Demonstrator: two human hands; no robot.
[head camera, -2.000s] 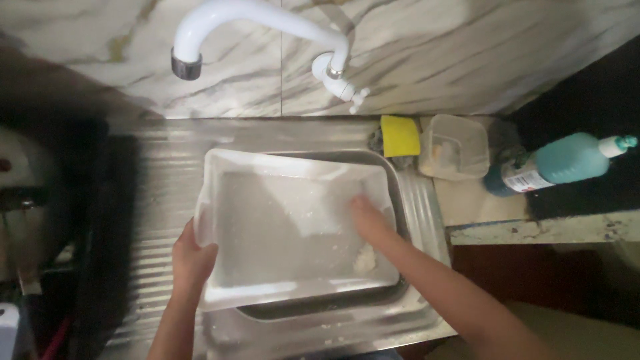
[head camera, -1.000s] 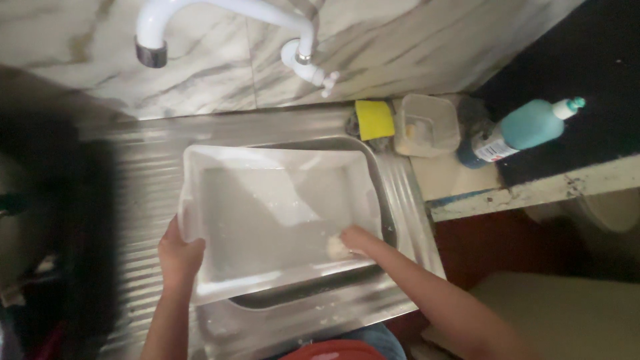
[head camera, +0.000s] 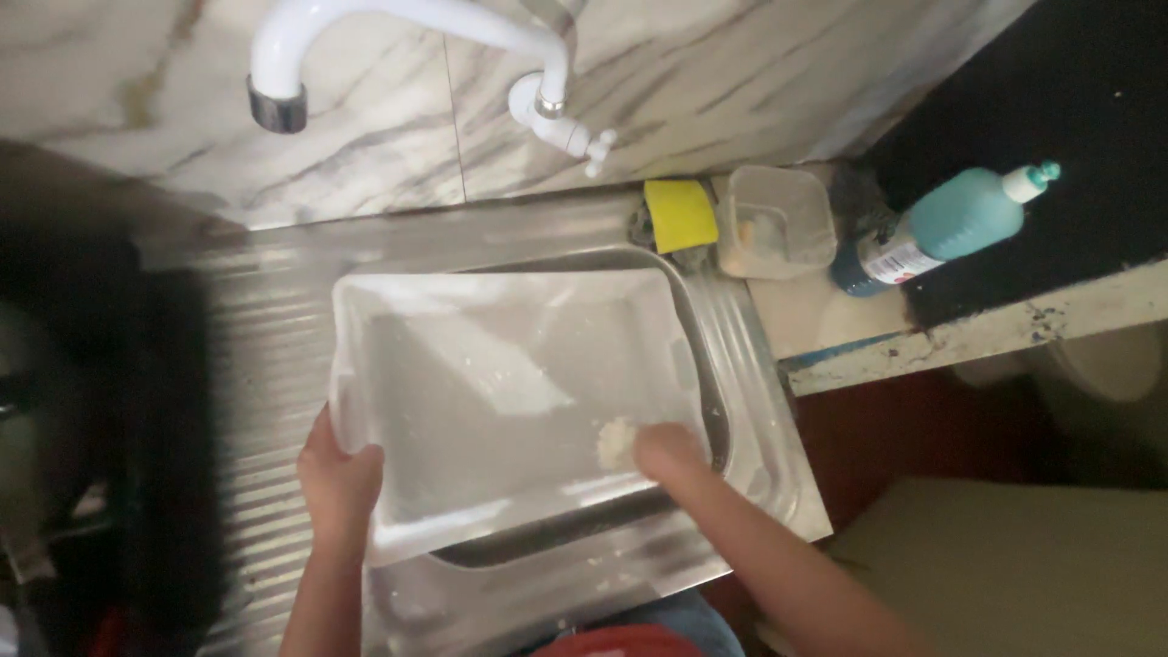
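Note:
A white rectangular plastic tray (head camera: 474, 365) lies over the basin of a stainless steel sink (head camera: 757, 438). My left hand (head camera: 342, 474) grips its left rim, thumb over the edge. Inside the tray, near the lower right corner, my right hand (head camera: 671, 452) is closed around a pale, rough scrubbing pad (head camera: 617, 444), pressed to the tray; the hand is blurred and its fingers are partly hidden. Light glares off the tray's wet-looking bottom.
Above the sink stand a white faucet (head camera: 411, 14) and its tap handle (head camera: 593, 151). A yellow sponge (head camera: 680, 215), a clear plastic container (head camera: 780, 224) and a bottle of blue-green liquid (head camera: 967, 214) sit at the back right. Dark objects lie to the left.
My right hand, first farther up on the tray's right side, has moved down toward the lower right corner with the pad. My left hand keeps its hold on the left rim.

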